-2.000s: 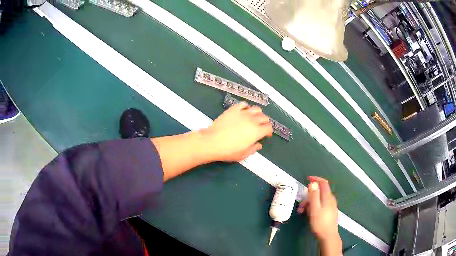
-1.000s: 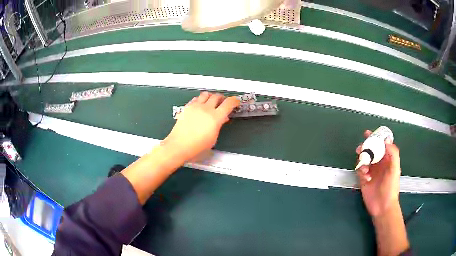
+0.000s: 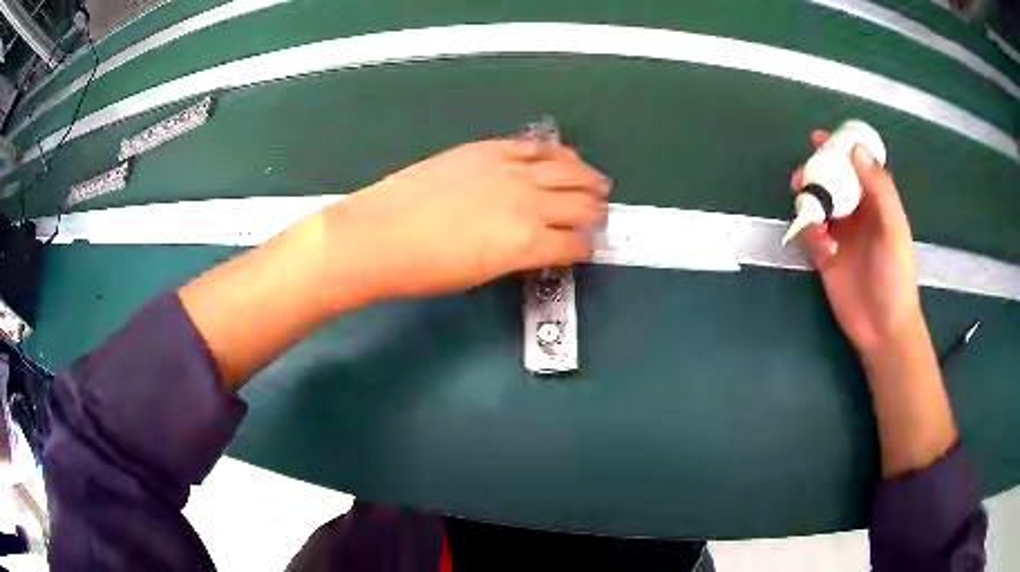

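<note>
My left hand (image 3: pixel 492 212) is over a grey-silver strip (image 3: pixel 549 332) and holds it by its middle, with some blur at the fingertips. The strip points toward me, its near end over the green worktop and its far end beyond the pale rail. Small round components show on its near end; my hand hides its middle. My right hand (image 3: pixel 867 251) holds the white glue bottle (image 3: pixel 833 179) to the right, above the rail. The bottle's black collar and pale nozzle point down and to the left.
Two more strips lie on the green belt at the far left, a longer one (image 3: pixel 166 129) and a shorter one (image 3: pixel 100 183). The pale rail (image 3: pixel 671 238) crosses the view. A thin dark tool (image 3: pixel 964 339) with a bright tip lies at the right.
The strip under my left hand has turned from lying along the belt to pointing toward me, across the rail. The view has tilted down. My right hand still holds the bottle, picked up since the earliest frame.
</note>
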